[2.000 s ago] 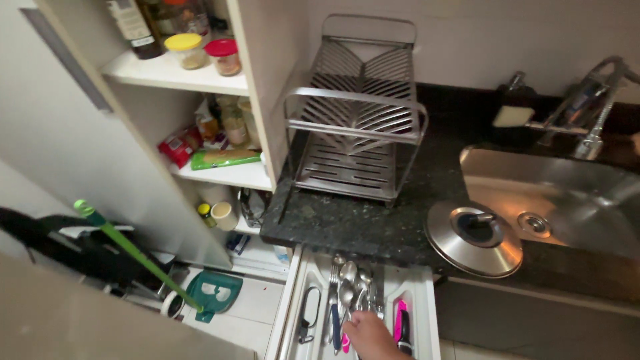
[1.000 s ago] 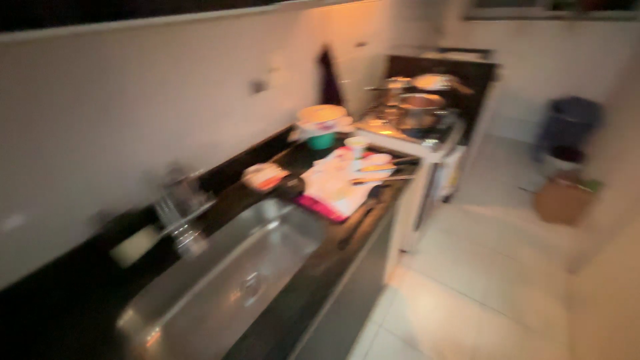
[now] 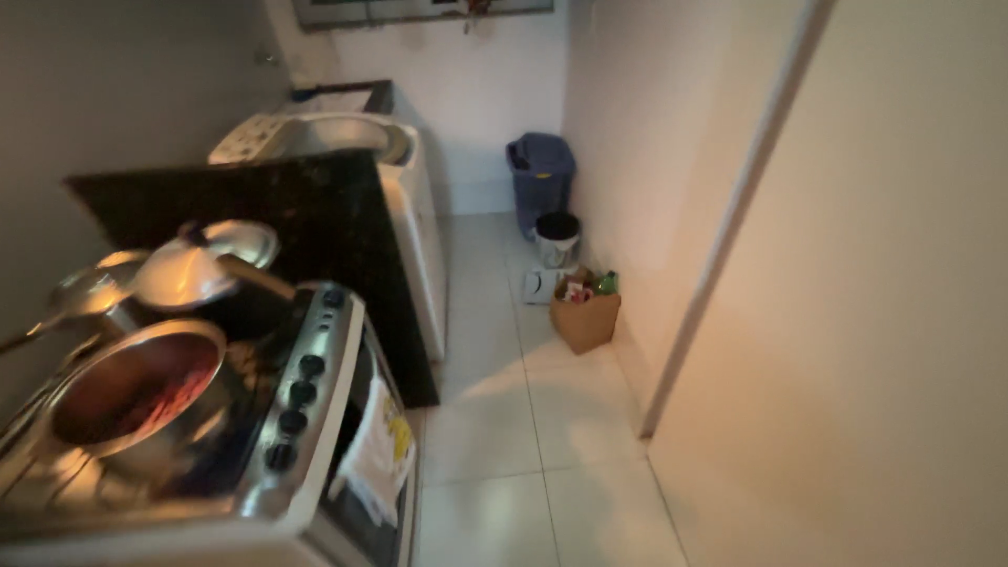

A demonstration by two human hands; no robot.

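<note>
Neither my left hand nor my right hand shows in the head view now, so what they hold cannot be seen. At the lower left stands a gas stove (image 3: 315, 409) with black knobs along its front. A large metal pot (image 3: 138, 390) with reddish contents sits on it, uncovered. Behind the pot are a pan with a pale lid (image 3: 181, 272) and a handle pointing right, and a shiny metal pan (image 3: 90, 291) further left. A white cloth with a yellow print (image 3: 382, 449) hangs from the oven door's handle.
A dark stone panel (image 3: 315, 213) divides the stove from a white top-loading washing machine (image 3: 413, 197). Along the right wall stand a blue lidded bin (image 3: 543, 169), a small bin with a black liner (image 3: 557, 240) and a cardboard box (image 3: 587, 319) holding a green bottle. Tiled floor (image 3: 488, 417) runs between.
The view has swung from the open cutlery drawer, past the sink, to the stove and passage. A hand reached into the drawer two seconds ago; no hand is in view now.
</note>
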